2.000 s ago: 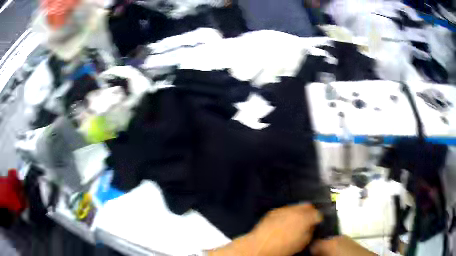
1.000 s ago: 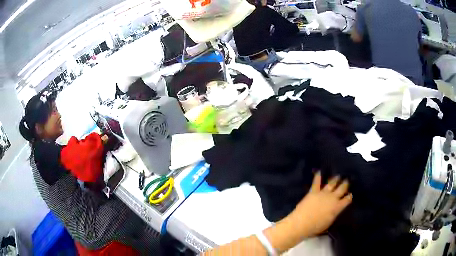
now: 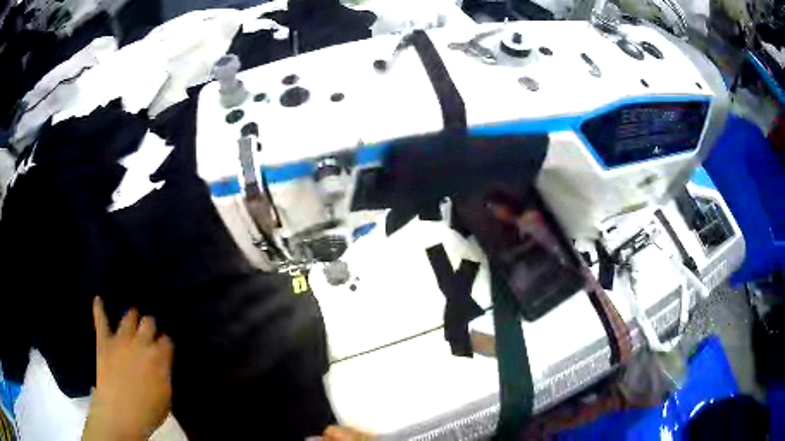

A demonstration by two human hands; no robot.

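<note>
Black fabric garment pieces [image 3: 232, 344] lie left of and up to the needle area of the white sewing machine [image 3: 344, 112], which has a blue stripe. My left hand [image 3: 131, 370] rests on the black cloth at the lower left, fingers spread, holding nothing that I can see. Only a small part of my right hand [image 3: 344, 433] shows at the bottom edge, by the cloth's edge; its grip is hidden. The presser foot area [image 3: 280, 250] is at the left end of the head, with the cloth beside it. Small black strips [image 3: 456, 297] lie crossed on the machine bed [image 3: 387, 319].
A smartphone [image 3: 542, 280] lies under the machine's arm, beside a dark green strip [image 3: 514, 370] hanging over the front edge. A reddish-brown tape [image 3: 609, 323] is right of it. White fabric [image 3: 185, 65] lies behind. Blue plastic bins [image 3: 747, 198] are at the right.
The view has swung right to the machine; the neighbouring person and scissors are out of view. My left hand still lies on the black cloth. Part of my right hand now shows.
</note>
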